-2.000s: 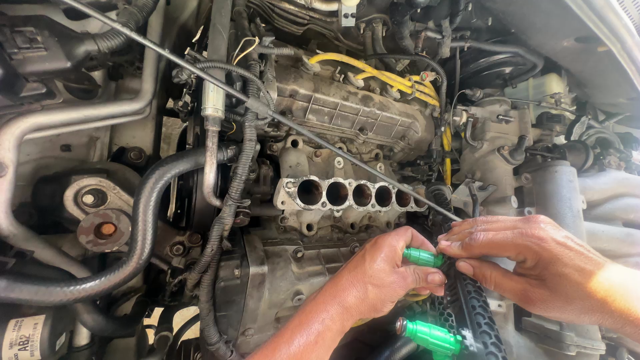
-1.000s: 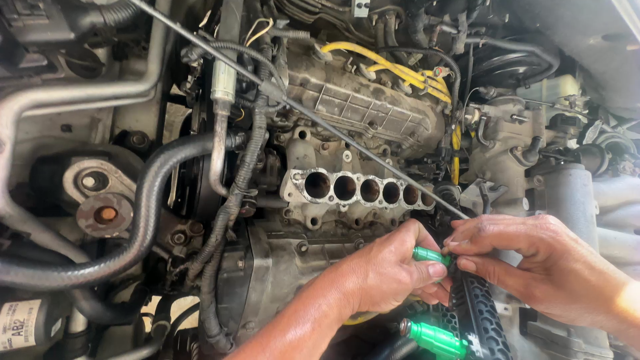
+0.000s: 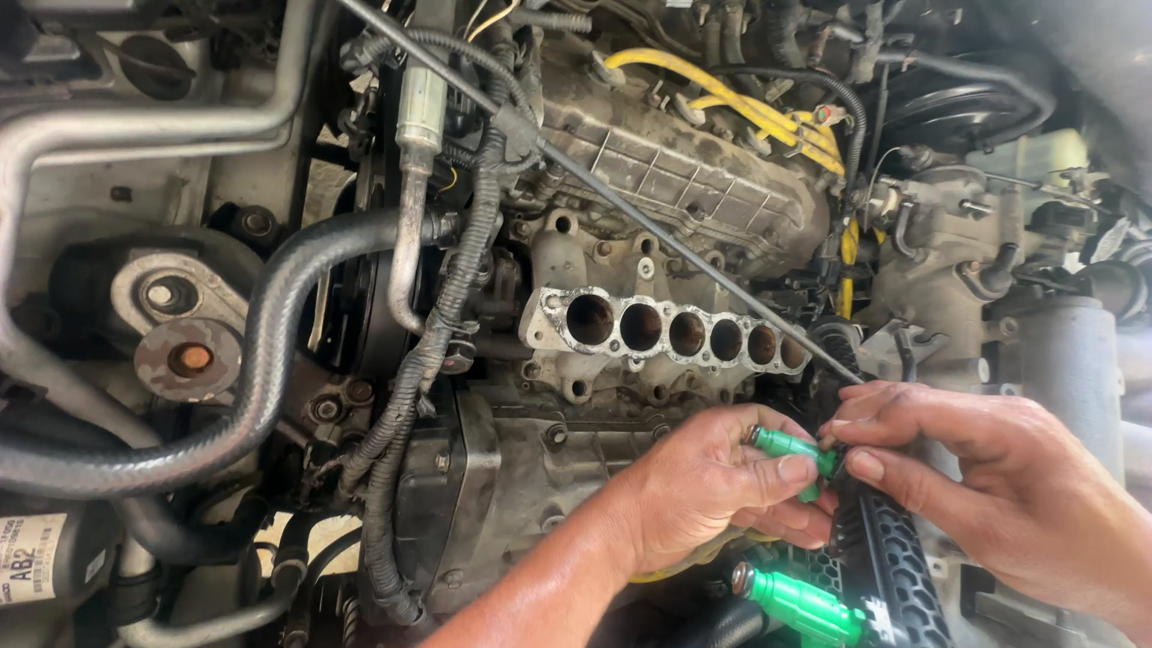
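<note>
My left hand [image 3: 720, 490] is closed around a green fuel injector [image 3: 787, 450], its tip pointing left. The fingers of my right hand [image 3: 972, 477] pinch a small dark part at the injector's right end; what exactly they grip is partly hidden. Below my hands, a second green fuel injector [image 3: 801, 607] meets a black perforated plastic harness cover [image 3: 900, 567]. To the upper left of my hands lies the metal intake manifold flange [image 3: 661, 333] with its row of several round open ports.
A thin metal rod [image 3: 648, 225] runs diagonally across the engine to beside my right fingers. Behind are the ribbed engine cover [image 3: 666, 171] and yellow ignition cables [image 3: 720, 90]. A thick black hose [image 3: 270, 360] and corrugated wiring conduit [image 3: 463, 270] stand at left.
</note>
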